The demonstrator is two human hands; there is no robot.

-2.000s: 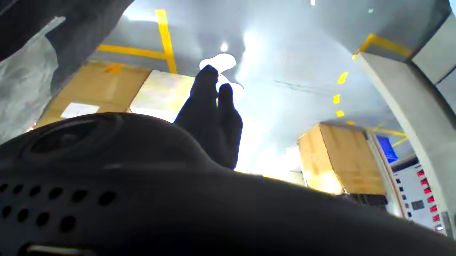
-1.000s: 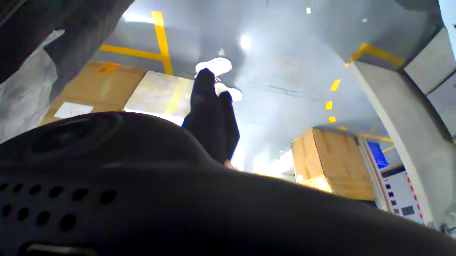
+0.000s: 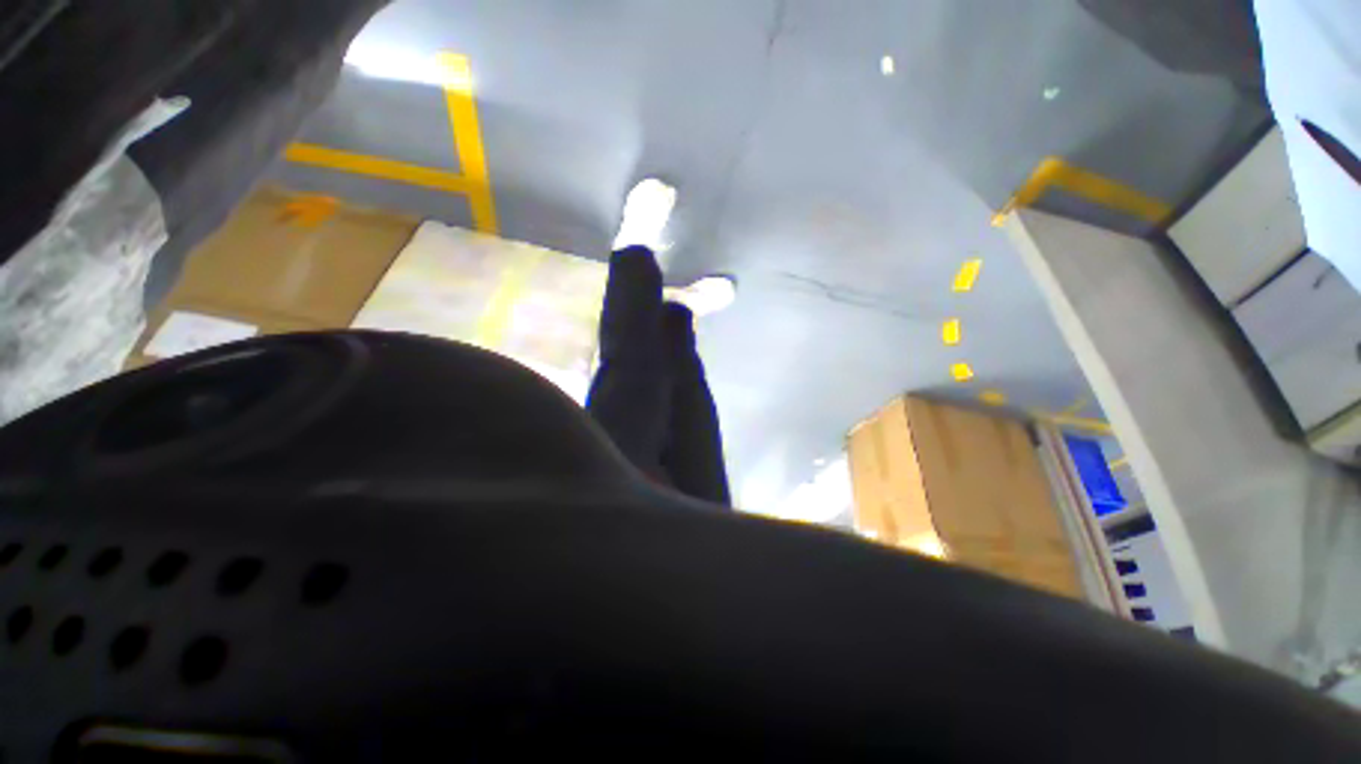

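A matte black curved device (image 3: 627, 627) fills the lower part of the view, close to the lens. It has rows of small round holes (image 3: 205, 658) at the lower left and a round lens-like disc (image 3: 202, 403) at its upper left edge. A rounded slot with a shiny rim (image 3: 179, 742) is cut off by the bottom edge. Neither of my hands is in the picture. What holds the device cannot be seen.
A person's dark legs (image 3: 642, 373) and white shoes (image 3: 648, 214) stand on the grey floor (image 3: 806, 179). Brown cartons (image 3: 955, 485) are at the right and another carton (image 3: 284, 269) at the left. A pale beam (image 3: 1119, 403) and yellow floor lines (image 3: 475, 142) also show.
The person's feet have moved apart, one shoe now pointing up in the picture. The right cartons and pale beam have shifted left and slightly down. The black device keeps its place in the view.
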